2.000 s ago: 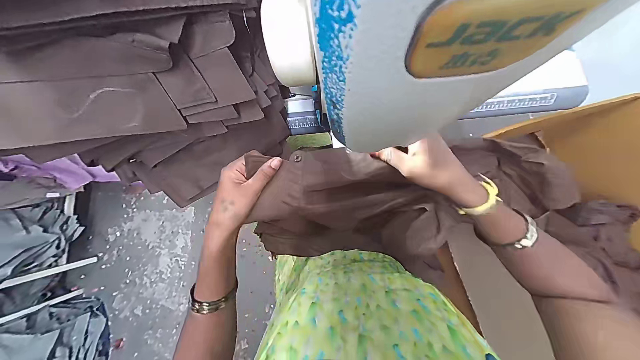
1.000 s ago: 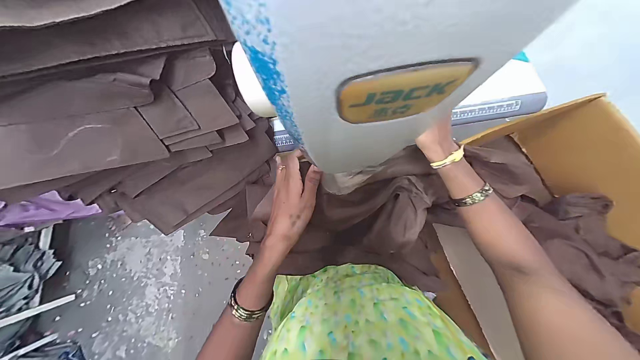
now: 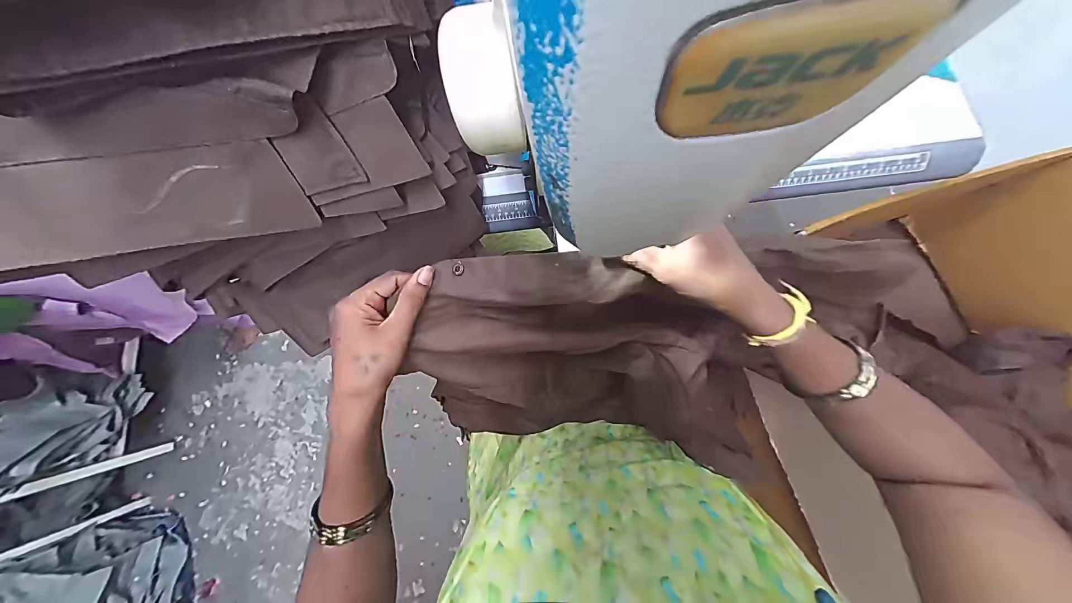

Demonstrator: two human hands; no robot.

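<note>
A brown fabric garment piece (image 3: 553, 335) is stretched between my two hands, below the head of a Jack sewing machine (image 3: 611, 167). My left hand (image 3: 377, 331) pinches its upper left edge between thumb and fingers, beside a small round button (image 3: 458, 269). My right hand (image 3: 699, 268) grips the upper edge farther right, its fingertips partly hidden at the machine head. The needle area is hidden behind the head. The cloth hangs over my lap and trails off to the right.
Stacked brown fabric pieces (image 3: 151, 193) lie at the upper left. A cardboard box (image 3: 997, 243) with brown cloth (image 3: 997, 410) stands at the right. Purple cloth (image 3: 126, 306) and grey cloth (image 3: 67, 427) are at the left, by white bars (image 3: 88, 471) above the speckled floor (image 3: 260, 435).
Since a second ago, my left hand has moved away from the machine head and now pinches the cloth's edge. The edge is now drawn out between both hands, with its button in sight.
</note>
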